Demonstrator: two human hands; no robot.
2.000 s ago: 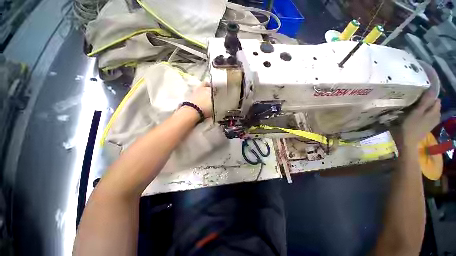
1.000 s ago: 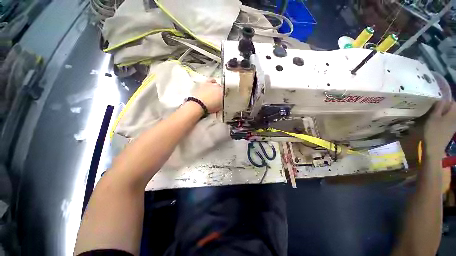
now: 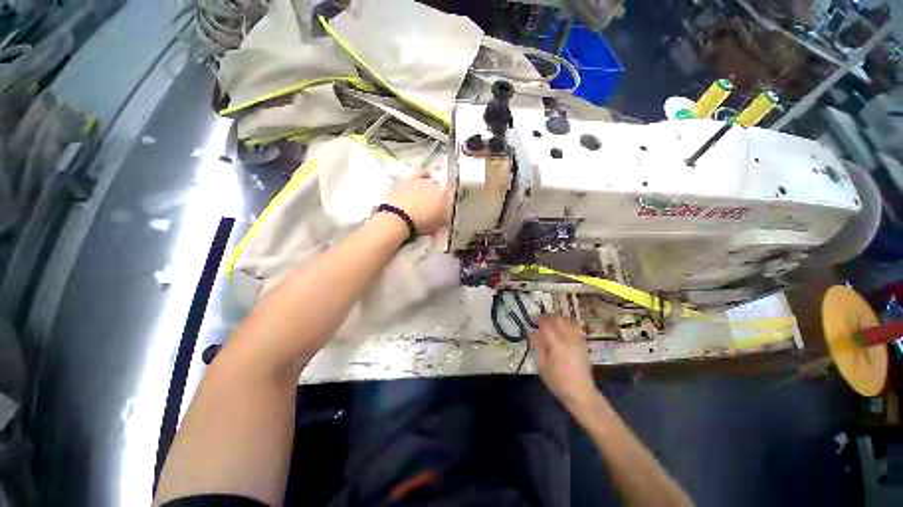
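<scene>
A beige bag panel with yellow edging (image 3: 302, 213) lies on the machine bed, left of and under the sewing head. My left hand (image 3: 418, 203) rests on this cloth beside the machine head; its fingertips are partly hidden by the head. My right hand (image 3: 560, 349) is at the dark-handled scissors (image 3: 505, 315), which lie on the bed right of the needle area (image 3: 482, 269). I cannot tell if its fingers grip them. Yellow binding tape (image 3: 614, 288) runs across the bed to the needle area. The off-white sewing machine (image 3: 644, 178) stands over the bed.
A heap of beige bags with yellow edges (image 3: 366, 50) lies behind the cloth. A blue bin (image 3: 591, 65) is behind the machine. Yellow thread cones (image 3: 714, 98) stand at the back. An orange-yellow tape reel (image 3: 853, 341) is at the right. A shiny metal counter (image 3: 109, 257) runs along the left.
My right hand has left the handwheel at the machine's right end and moved left to the scissors. My left hand stays on the cloth. The camera view has shifted a little.
</scene>
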